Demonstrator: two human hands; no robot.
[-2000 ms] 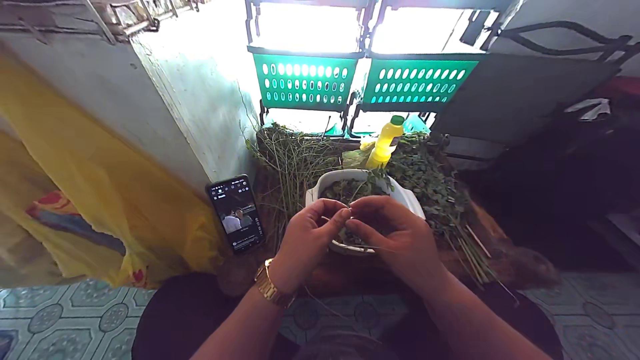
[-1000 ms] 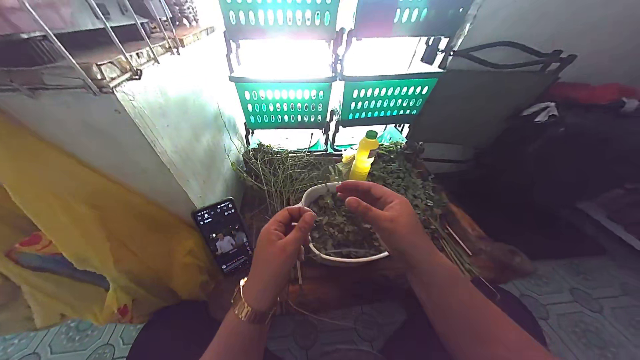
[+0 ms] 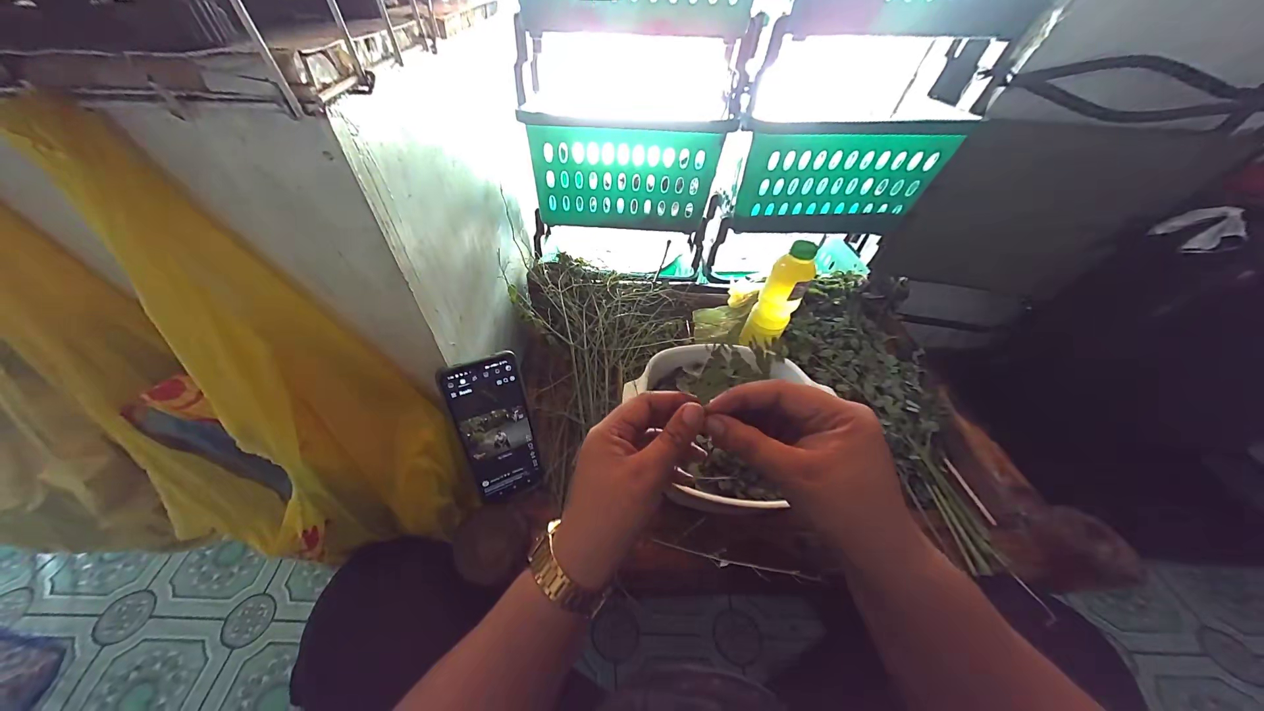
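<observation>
Over a white plastic basin point(image 3: 736, 502) of green leaves, my left hand point(image 3: 632, 464) and my right hand point(image 3: 820, 444) meet with fingertips nearly touching. Both pinch a thin leafy sprig point(image 3: 726, 373), its leaves standing above the fingers. A gold watch is on my left wrist. Bare green stems point(image 3: 612, 316) lie in a heap left of the basin. To its right is a pile of leafy stalks point(image 3: 859, 346). Behind the basin leans a yellow bottle point(image 3: 777, 296) with a green cap.
A phone point(image 3: 494, 427) with a lit screen stands at the left by the wall. Green perforated baskets point(image 3: 622, 178) on a rack are behind the low wooden table point(image 3: 978, 444). Yellow plastic bags point(image 3: 257, 395) hang at far left. A dark heap is at right.
My hands were apart over the basin one second ago and have come together again. Leaves now show above my fingers. The view has shifted somewhat.
</observation>
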